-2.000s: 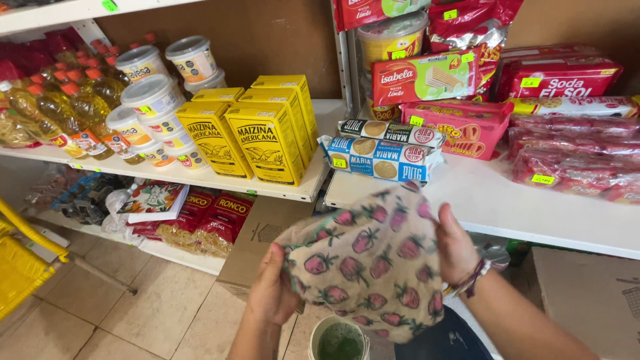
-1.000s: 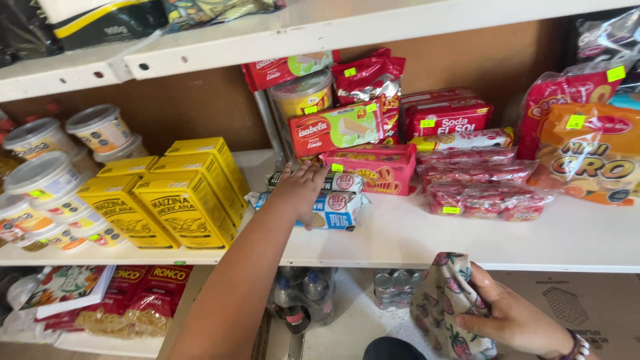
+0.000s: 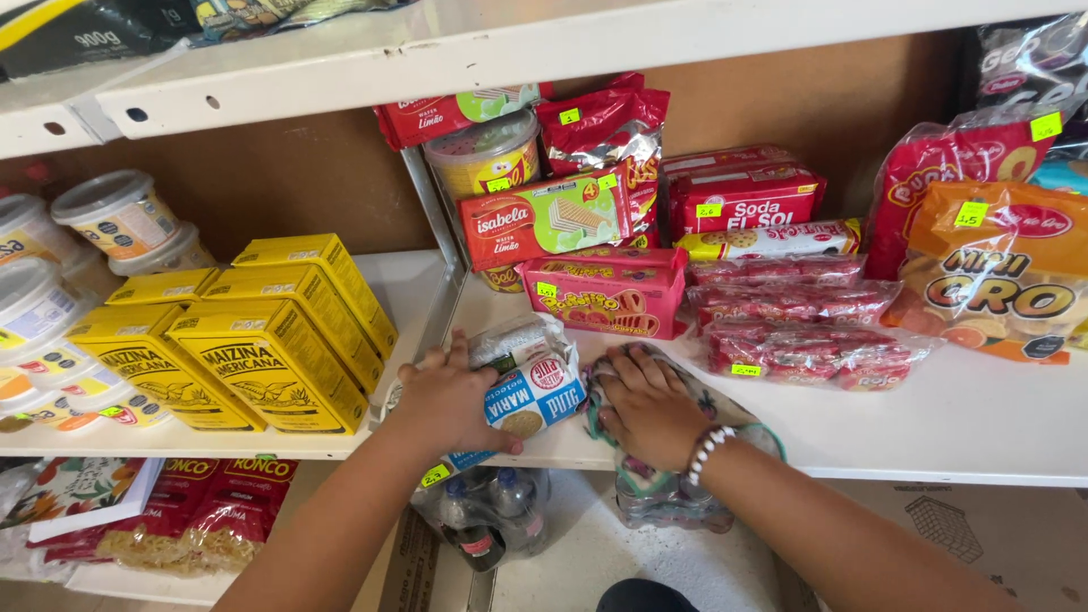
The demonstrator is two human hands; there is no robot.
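Note:
My left hand [image 3: 450,404] lies spread over the Maria biscuit packs [image 3: 531,395] at the shelf's front edge, fingers around their left part; how firmly it grips them is hard to tell. Under my right hand [image 3: 650,408], pressed flat on the white shelf, is a strawberry-print cloth [image 3: 722,416], part of which hangs over the edge. A pink biscuit pack [image 3: 603,293] stands just behind the two hands. Above it leans a red and green wafer pack [image 3: 544,217] against a plastic tub [image 3: 489,157].
Yellow cornstarch boxes [image 3: 268,365] and stacked tubs [image 3: 119,212] stand at left. Red biscuit packs [image 3: 807,353] and an orange bag [image 3: 990,272] sit at right. An upper shelf [image 3: 510,51] crosses overhead. Below are shrink-wrapped bottles [image 3: 493,514], pasta bags [image 3: 229,510] and a cardboard box [image 3: 960,527].
The cloth, earlier held up in both hands, then in my right hand below the shelf edge, is now on the shelf. The biscuit packs have shifted toward the front edge under my left hand.

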